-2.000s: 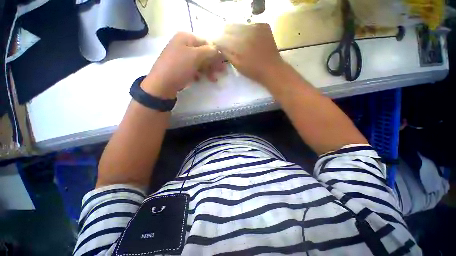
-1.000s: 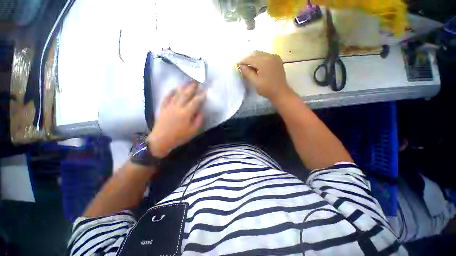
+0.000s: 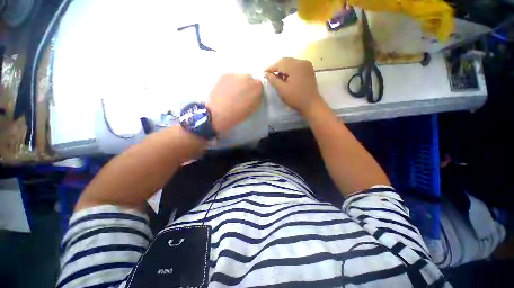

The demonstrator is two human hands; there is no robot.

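A pale grey-white panel lies over the front edge of the table, left of centre, hard to tell from the bright tabletop. My left hand is at the table's middle, fingers bunched at the panel's right part; glare hides what they hold. My right hand is just right of it, fingertips pinched on a small dark reddish object. A gap separates the two hands. A thin dark bent strip lies on the white area behind my left hand.
Black scissors lie right of my right hand. A yellow fluffy bundle and a small dark phone-like object are behind them. Part of the machine shows in glare at the top. A blue crate stands below the table at right.
My left hand has moved right and up, from lying spread on the panel to beside my right hand. The panel has shifted, and its folded corner no longer shows. My right hand has barely moved.
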